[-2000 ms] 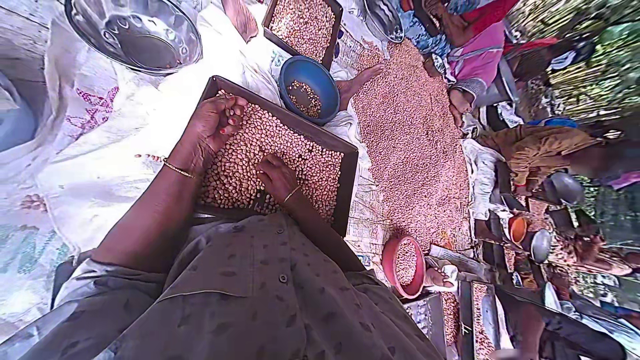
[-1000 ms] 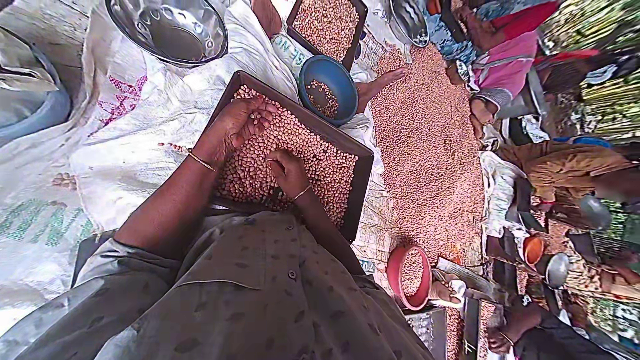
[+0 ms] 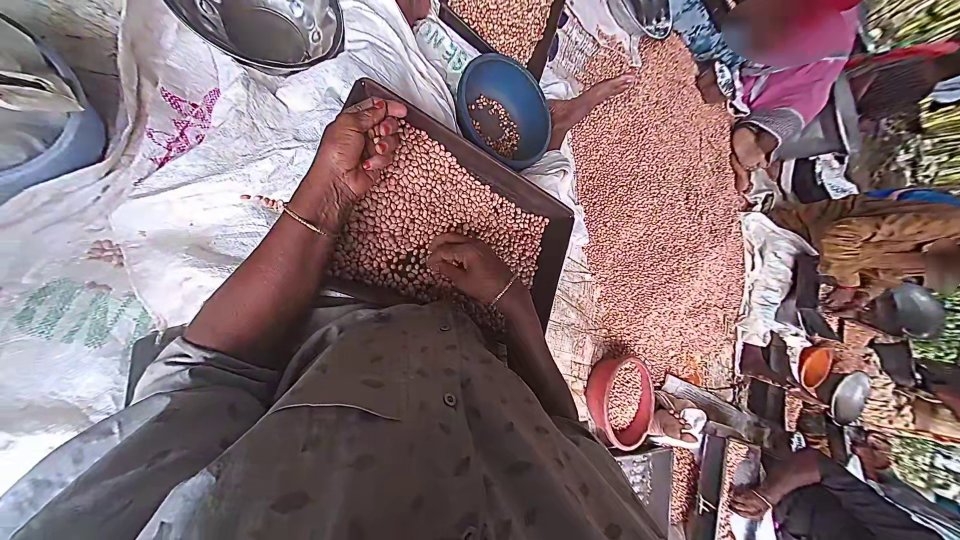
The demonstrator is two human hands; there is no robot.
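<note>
A dark-edged tray (image 3: 559, 251) of shelled, peanut-like kernels (image 3: 442, 199) lies across my lap. My left hand (image 3: 360, 146) is palm up over its upper left corner, fingers curled, with what look like a few kernels among them. Low in the tray, my right hand (image 3: 472, 264) touches the kernels with bent fingers; its fingertips are partly hidden, so its hold cannot be told. A dark patch shows through the thinner kernels beside it. Against the tray's far edge stands a blue bowl (image 3: 536, 112) with some kernels inside.
White woven sacks (image 3: 202, 217) spread at left, under a metal basin (image 3: 262, 34). A broad layer of kernels (image 3: 660, 210) covers the ground at right, with a red bowl (image 3: 600, 397) at its near end. Another person's foot (image 3: 596, 94) is beside the blue bowl; several people sit at right.
My right hand has stayed low in the tray, its fingers shifting among the kernels. My left hand remains at the upper left corner, its fingers slightly changed in pose.
</note>
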